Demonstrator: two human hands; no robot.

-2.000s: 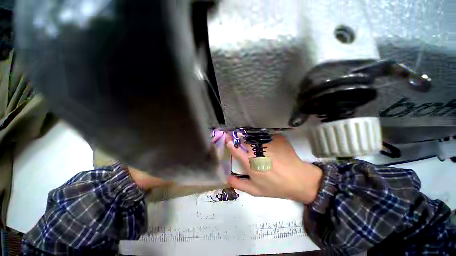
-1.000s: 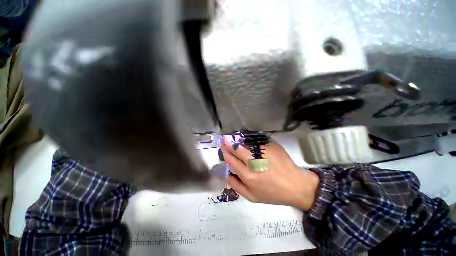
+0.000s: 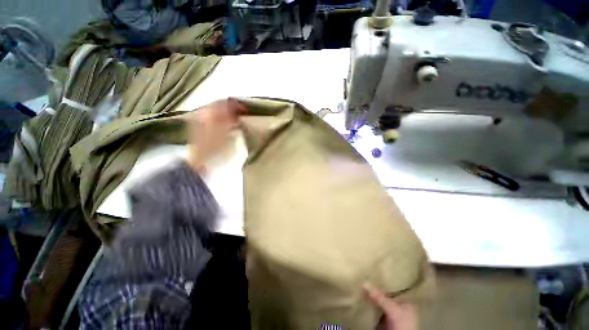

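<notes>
A large tan garment panel [image 3: 310, 206] hangs from the white table [image 3: 478, 225] over its front edge, left of the needle. My left hand [image 3: 216, 129] is blurred and closed on the panel's upper edge. My right hand [image 3: 394, 312] is at the bottom edge of the picture, partly cut off, with fingers at the panel's lower right part near a curved line. The white sewing machine head [image 3: 452, 71] stands at the right, its needle area [image 3: 355, 134] lit violet-white, with no cloth seen under it.
Tied tan cloth bundles [image 3: 64, 129] lie at the left, with loose tan cloth [image 3: 165, 87] beside them. Black thread snips [image 3: 494, 175] lie on the machine bed. More tan cloth [image 3: 481, 296] shows below the table's front edge. Other workstations stand behind.
The view has moved back from the machine, now showing the whole head. My right hand has left the needle area and is lower down. The tan panel now spreads in front, with my left hand on it.
</notes>
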